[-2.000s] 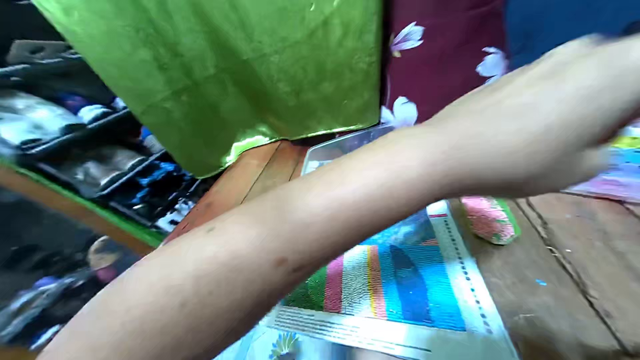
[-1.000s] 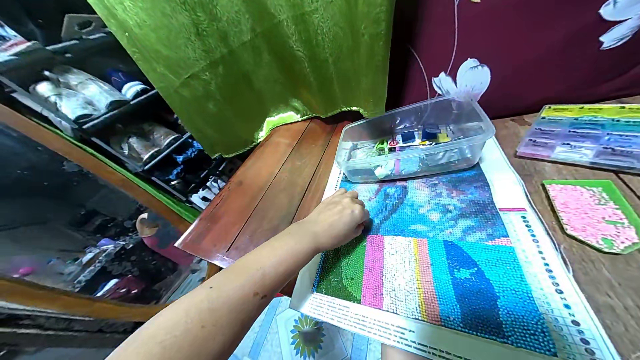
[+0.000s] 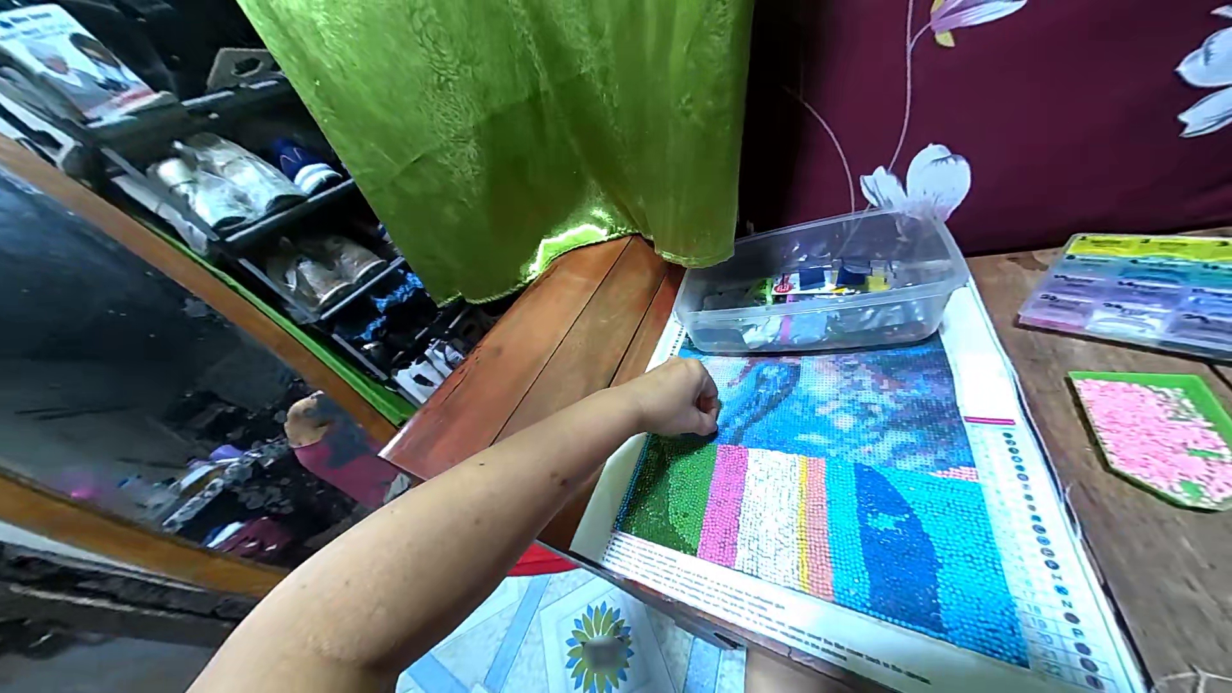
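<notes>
My left hand [image 3: 677, 397] reaches in from the lower left, fingers curled down against the left edge of a diamond painting canvas [image 3: 857, 404]. Its fingertips are hidden, so whether it holds something small cannot be told. My right hand is out of view. The canvas's lower part bears beads in green, pink, white, orange and blue stripes; its upper part shows a blue printed picture. A clear plastic box [image 3: 818, 325] with small packets and tools stands on the canvas's upper end. To the right lies a green tray [image 3: 1198, 387] of pink beads.
A multi-compartment bead case [image 3: 1136, 289] lies on the wooden table [image 3: 1068, 452] at the right. Behind hang a green cloth [image 3: 539, 125] and a maroon floral curtain [image 3: 1059, 125]. At the left are a shoe rack [image 3: 289, 207] and a wood-framed mirror [image 3: 183, 385].
Two seconds ago my left arm stretched across the canvas towards the right; by one second ago my hand was at the canvas's left edge, where it remains. The view has also shifted.
</notes>
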